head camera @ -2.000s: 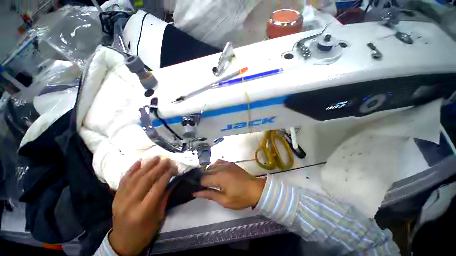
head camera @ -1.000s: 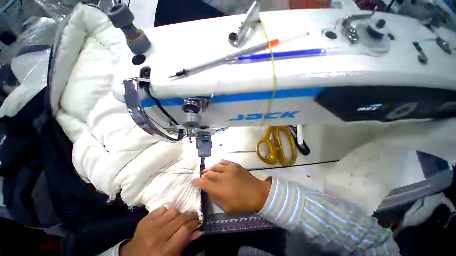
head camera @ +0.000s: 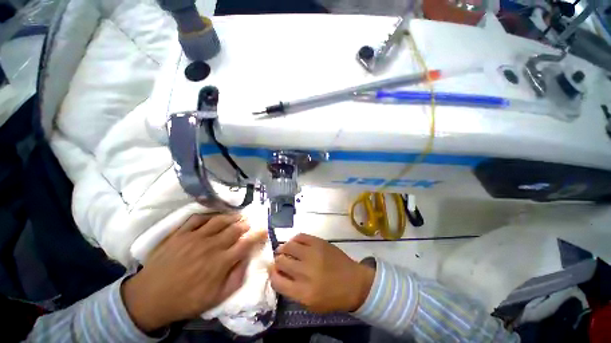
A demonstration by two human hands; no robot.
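The white quilted padded lining (head camera: pixel 107 154) fills the left side and runs under the needle area. My left hand (head camera: pixel 194 268) lies flat on it, left of the needle, fingers pointing up and right. My right hand (head camera: pixel 321 275) has its curled fingertips on the narrow dark seam edge (head camera: pixel 273 238), just below the grey presser foot area (head camera: pixel 283 211). The fabric under both hands is hidden. The white sewing machine head (head camera: pixel 315 130) with its blue stripe stands behind the hands.
Yellow-handled scissors (head camera: pixel 379 216) and a small dark-handled tool (head camera: pixel 413 210) lie right of the needle. A grey pen (head camera: pixel 348 92) and a blue pen (head camera: pixel 442 99) lie on the head under a yellow band (head camera: pixel 431 120). Dark fabric (head camera: pixel 27 201) lies far left. Off-white flat material (head camera: pixel 496 258) lies right.
My left hand has moved up from the lower edge onto the lining beside the needle. The lining's lower end is now bunched between the hands. The view has moved closer to the machine.
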